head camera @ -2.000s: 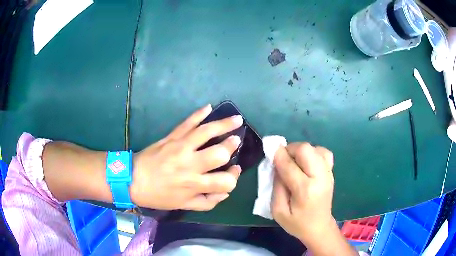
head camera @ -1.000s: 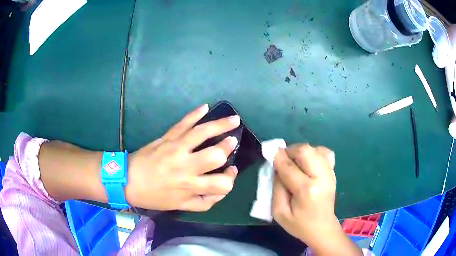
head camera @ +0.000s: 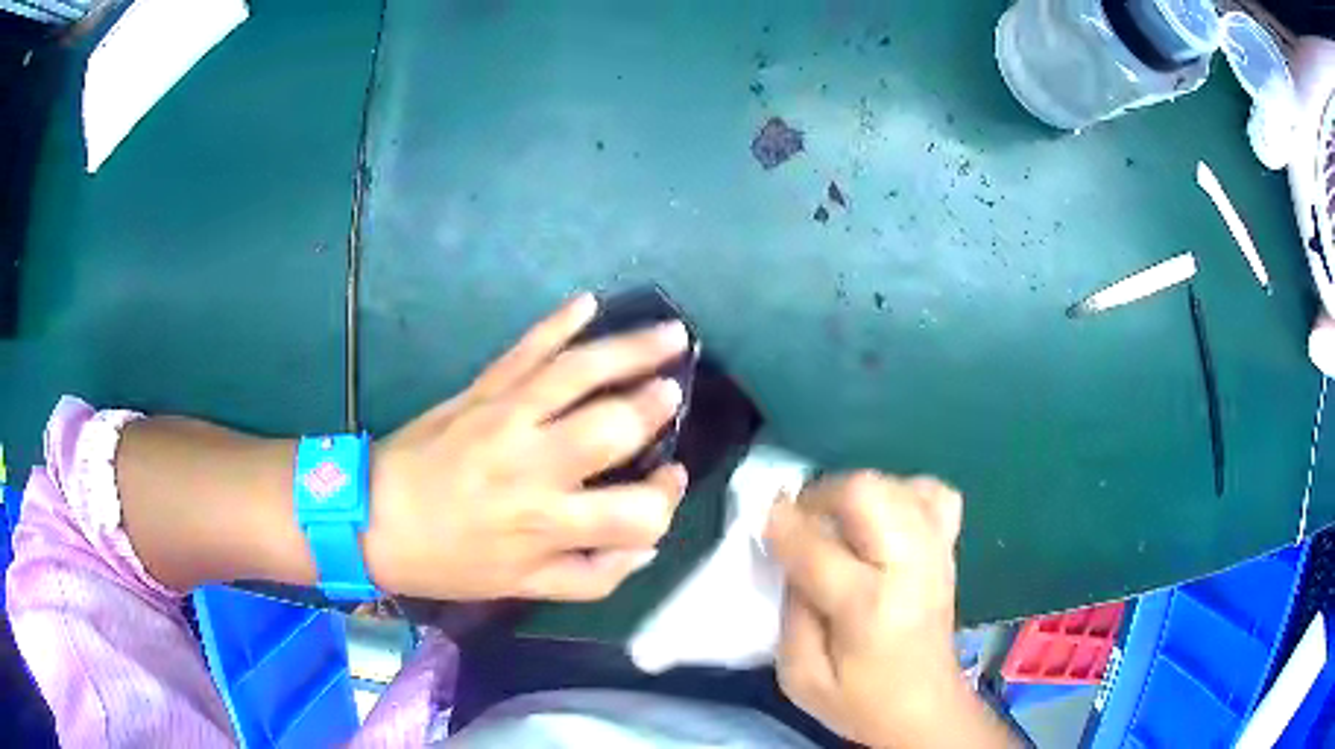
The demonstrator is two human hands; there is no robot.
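Observation:
A black glossy phone screen assembly (head camera: pixel 720 424) lies on the green mat at the centre, mostly under my left hand. My left hand (head camera: pixel 549 461) is spread over it, fingertips pressing on its surface, with a blue wrist strap (head camera: pixel 334 512) on the wrist. My right hand (head camera: pixel 871 585) pinches a white crumpled wipe (head camera: pixel 718 607) beside the screen's right lower edge. The wipe hangs down to the left over the bench edge and is slightly blurred. Whether the wipe touches the screen is hard to tell.
On the green mat (head camera: pixel 513 132) at right stand a clear bottle (head camera: pixel 1076 73) with open lid, a white blade-like stick (head camera: pixel 1139 284), a thin white stick (head camera: pixel 1233 224) and a black rod (head camera: pixel 1206 388). A fan (head camera: pixel 1315 161) is at far right. Blue bins (head camera: pixel 1193 659) are below.
My right hand has moved slightly down and left, and the wipe now swings out further left over the bench edge. My left hand still rests on the screen. The view has shifted slightly.

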